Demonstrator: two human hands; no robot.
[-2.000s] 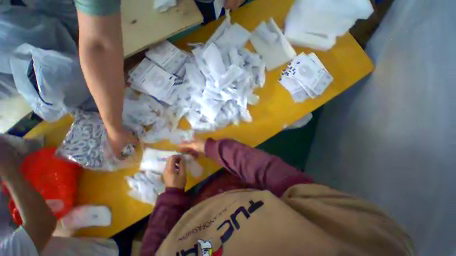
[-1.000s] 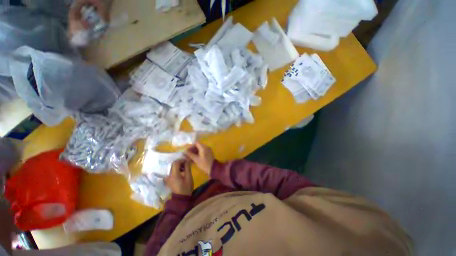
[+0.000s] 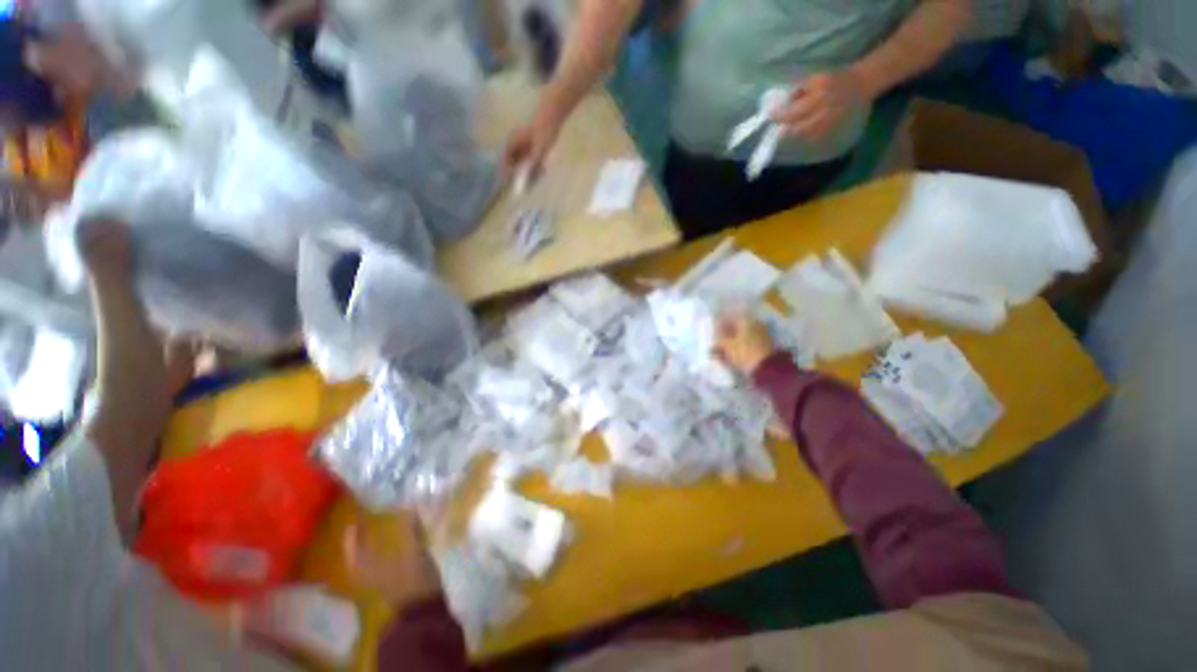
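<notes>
A large loose heap of small white packets [image 3: 683,407] lies on the yellow table. My right hand [image 3: 743,344] is at the upper right part of the heap, its fingers touching a white piece; blur hides whether they grip it. My left hand [image 3: 394,565] is low at the left, blurred, over the table beside a small white pile [image 3: 479,584]; its fingers look apart and empty. A white packet with a small dark mark [image 3: 521,528] lies on that pile. A shiny clear bag of grey-white pieces [image 3: 394,440] is left of the heap.
A red bag [image 3: 236,505] and a blank white pouch [image 3: 315,620] are at the left. Fanned cards [image 3: 932,394] and white sheets [image 3: 978,243] are at the right. A person in green [image 3: 775,79] stands across; another person's arm [image 3: 125,368] is at the left. Bagged goods [image 3: 381,309] stand behind.
The view has tilted up. My hands were together at the small white pile; my right hand has moved to the heap and my left hand away to the left. The marked packet now lies on the small pile.
</notes>
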